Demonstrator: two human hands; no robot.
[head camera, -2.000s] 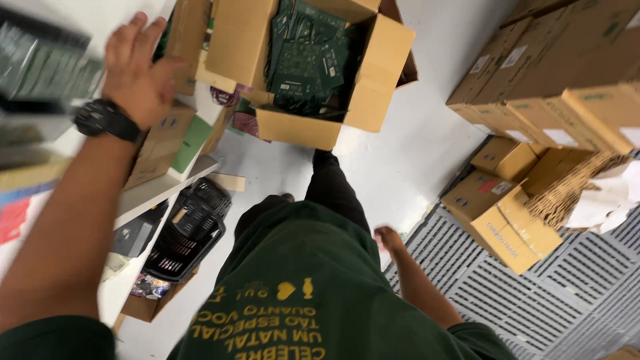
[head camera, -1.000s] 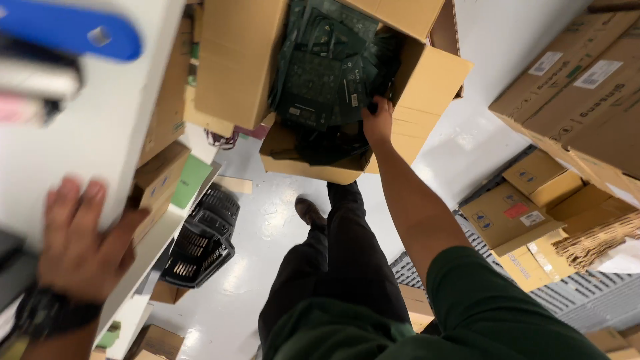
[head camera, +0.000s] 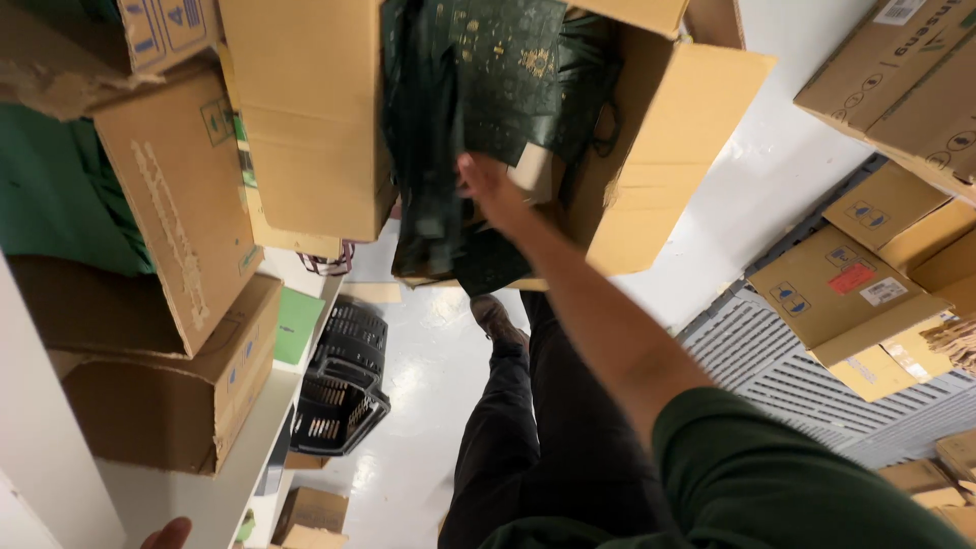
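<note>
My right hand (head camera: 484, 183) reaches into an open cardboard box (head camera: 679, 168) at the top centre. It is at a dark green bag (head camera: 427, 175) with a glossy, blurred surface, which stands upright along the box's left side; the fingers look closed on its edge, though blur hides the exact grip. More dark green bags with gold print (head camera: 503, 61) lie in the box, one with a dark cord handle. A small beige piece (head camera: 532, 171) shows beside them. Of my left hand (head camera: 169, 534) only fingertips show at the bottom left, near the white shelf; what it touches is hidden.
On the white shelf (head camera: 282, 412) at left stand open cardboard boxes (head camera: 175, 213), one with green material. Black plastic baskets (head camera: 343, 374) are on the floor below. Stacked cartons (head camera: 900, 84) are at right, with more boxes (head camera: 846, 282) on a grey slatted pallet (head camera: 770, 358).
My right hand has moved from the box's right side to its left side, and the bags there have shifted. My left hand has dropped mostly out of view. The view has swung noticeably.
</note>
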